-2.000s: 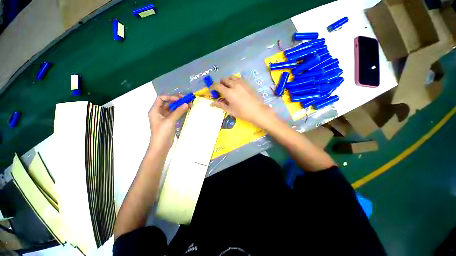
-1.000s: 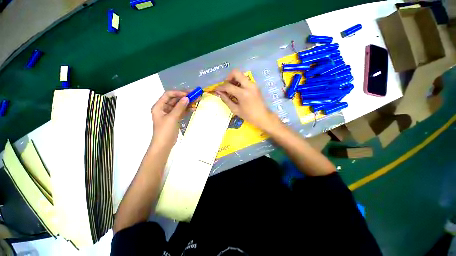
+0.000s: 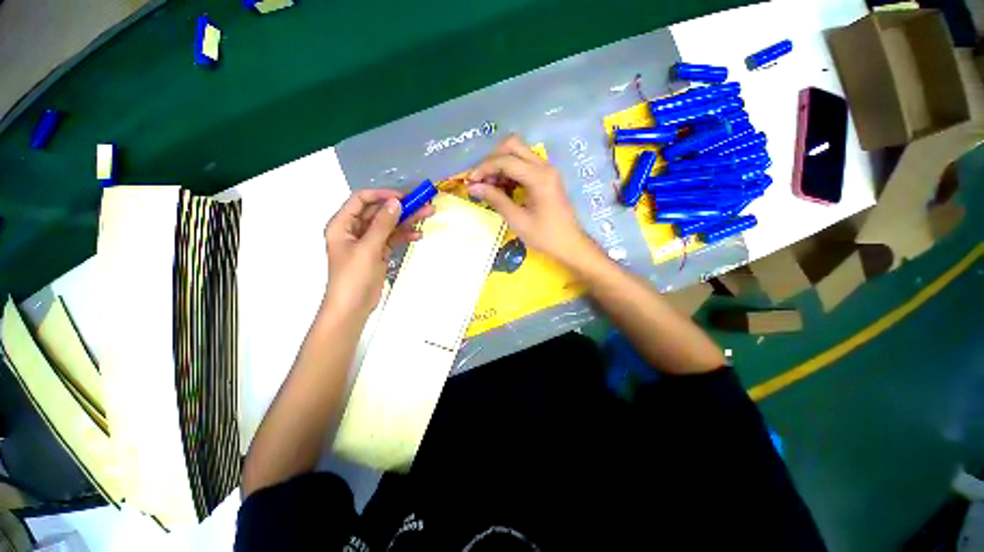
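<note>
My left hand [image 3: 365,235] holds one blue battery cell [image 3: 418,201] between thumb and fingers, tilted, above the top end of the liner sheet. My right hand [image 3: 520,194] is just right of it, thumb and fingertips pinched together near thin lead wires [image 3: 459,184] at the cell's end; whether it grips them is too small to tell. The long cream release liner sheet [image 3: 415,323] lies slanted below both hands, over the grey and yellow mat [image 3: 518,293]. The pile of cells [image 3: 707,162] lies to the right.
A stack of adhesive sheets [image 3: 146,345] stands left, with curved liner strips [image 3: 54,377] beside it. A smartphone [image 3: 820,146] and a cardboard box [image 3: 901,81] are at the right. The green conveyor belt [image 3: 313,92] behind the bench carries several scattered cells [image 3: 207,41].
The second blue cell by my right hand is no longer seen there. My right fingertips have come in by the held cell's end. The belt cells have shifted left in view.
</note>
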